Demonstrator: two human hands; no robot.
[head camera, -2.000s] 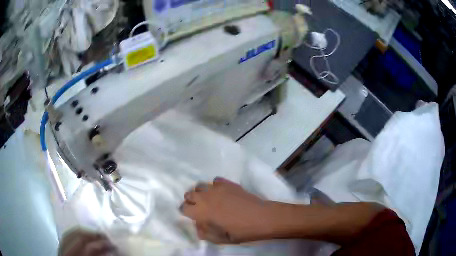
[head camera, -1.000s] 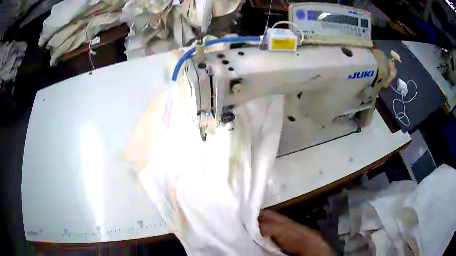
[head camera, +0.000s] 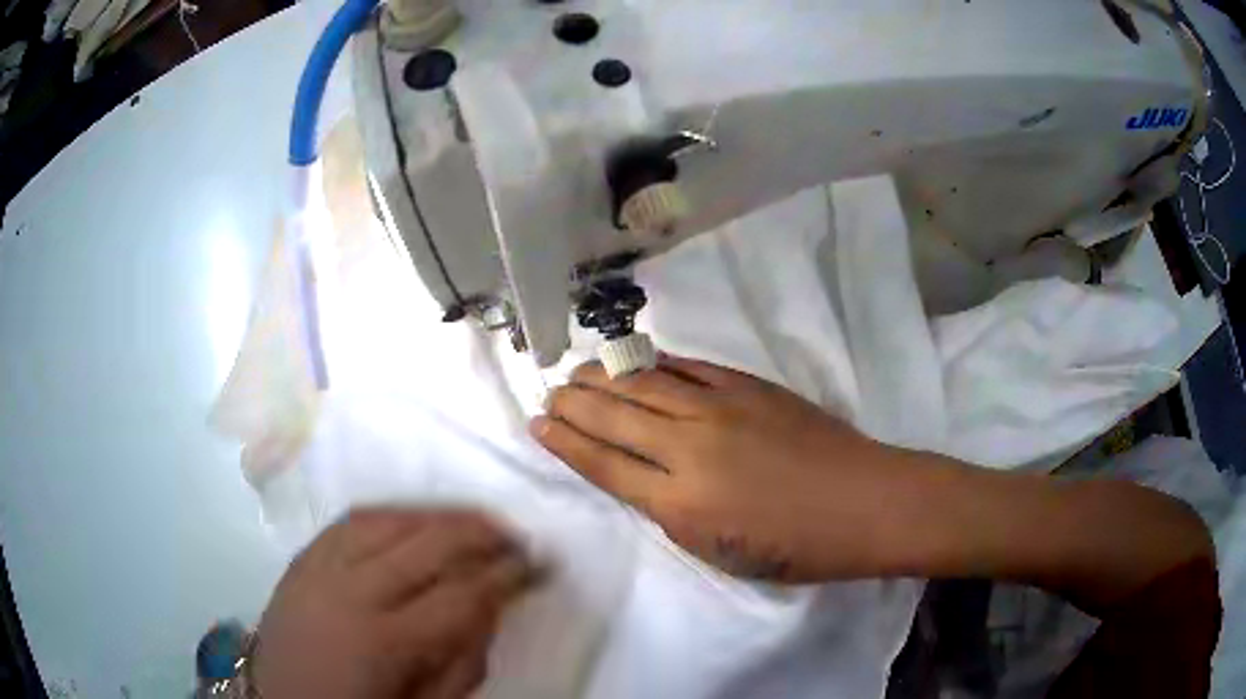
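The large white garment piece (head camera: 765, 642) lies in soft folds under the sewing machine head (head camera: 547, 164) and spreads toward me. My right hand (head camera: 683, 451) lies flat on the cloth, palm down, with its fingertips just right of the brightly lit needle area, below the cream tension knob (head camera: 630, 355). My left hand (head camera: 390, 601) is over the cloth at the lower left, blurred, with its fingers curled; whether it grips cloth is unclear. The needle and presser foot are lost in glare.
The white machine table (head camera: 123, 355) extends left. A blue tube (head camera: 317, 96) curves down left of the head. Cream cloth pieces (head camera: 116, 27) lie beyond the table at the top left. More white cloth (head camera: 1052, 355) lies under the arm at the right. A white cord (head camera: 1205, 205) is at the far right.
The view has moved closer to the machine head. My right hand has moved from the table's front edge up beside the needle area. My left hand has come back into view.
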